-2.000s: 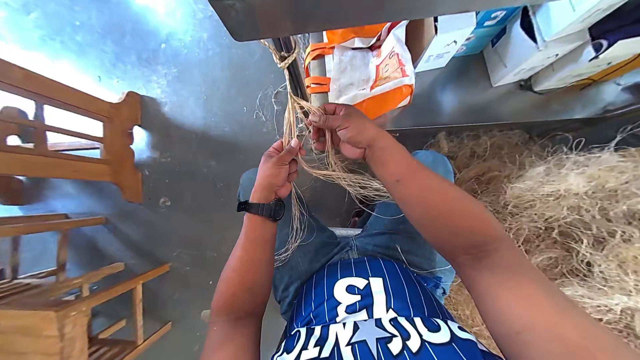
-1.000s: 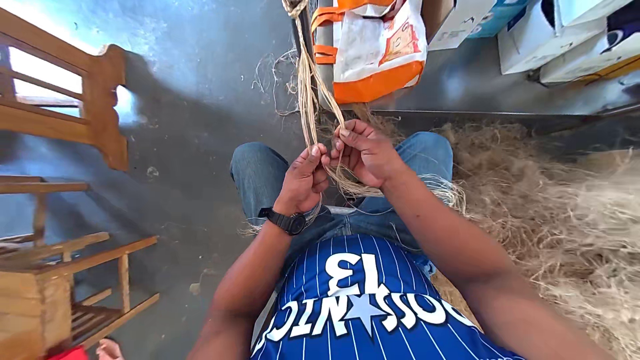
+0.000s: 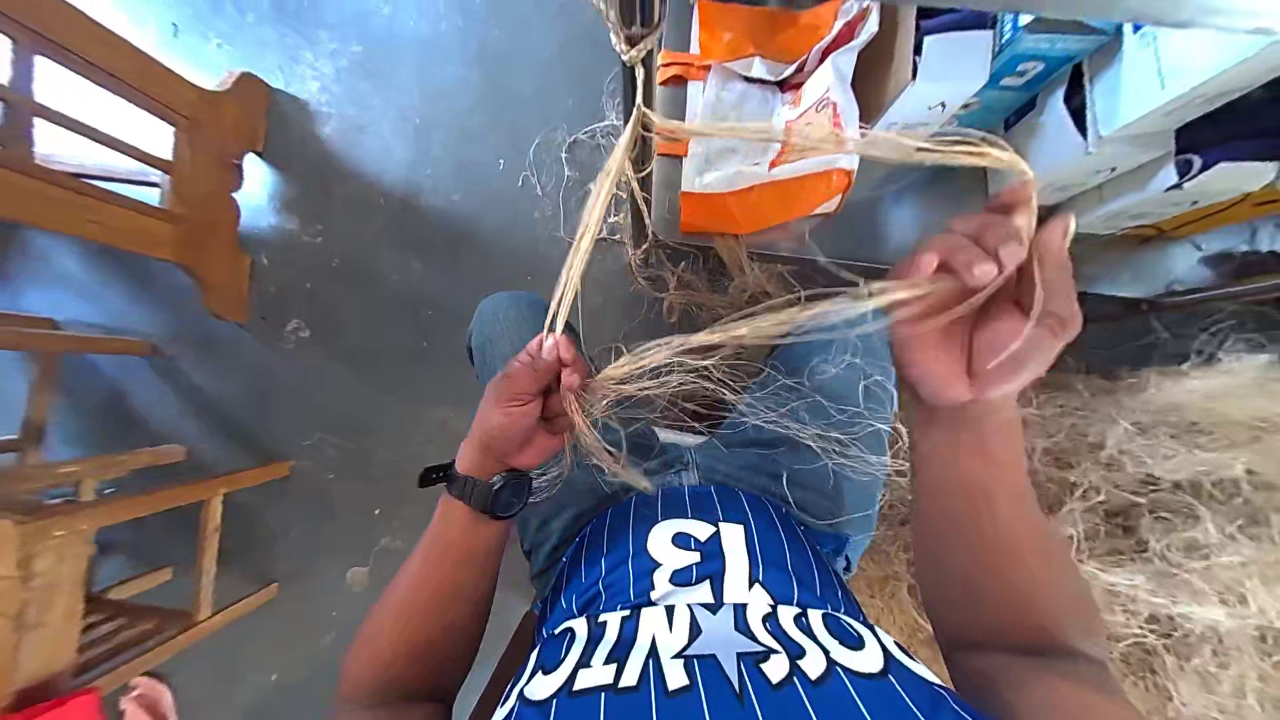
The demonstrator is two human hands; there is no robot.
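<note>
Long pale plant-fibre strands (image 3: 597, 215) hang from a knotted fibre loop (image 3: 634, 42) around a dark upright bar at the top. My left hand (image 3: 530, 400), with a black watch on its wrist, pinches one bundle over my left knee; loose ends fan out beside it. Out to the right, my right hand (image 3: 990, 295) has a second bundle (image 3: 930, 148) looped over its fingers. That bundle runs from the knot to the hand and back across my lap toward the left hand. The right hand is slightly blurred.
An orange and white bag (image 3: 770, 120) lies by the bar. Open white boxes (image 3: 1150, 90) stand at the upper right, and a large heap of loose fibre (image 3: 1170, 520) is at the lower right. Wooden furniture (image 3: 200, 540) stands left; part of another person's foot (image 3: 148, 697) shows lower left.
My hands, close together in the earlier frames, are now wide apart. The right hand has moved out to the right, drawing a bundle away from the strand held in my left hand.
</note>
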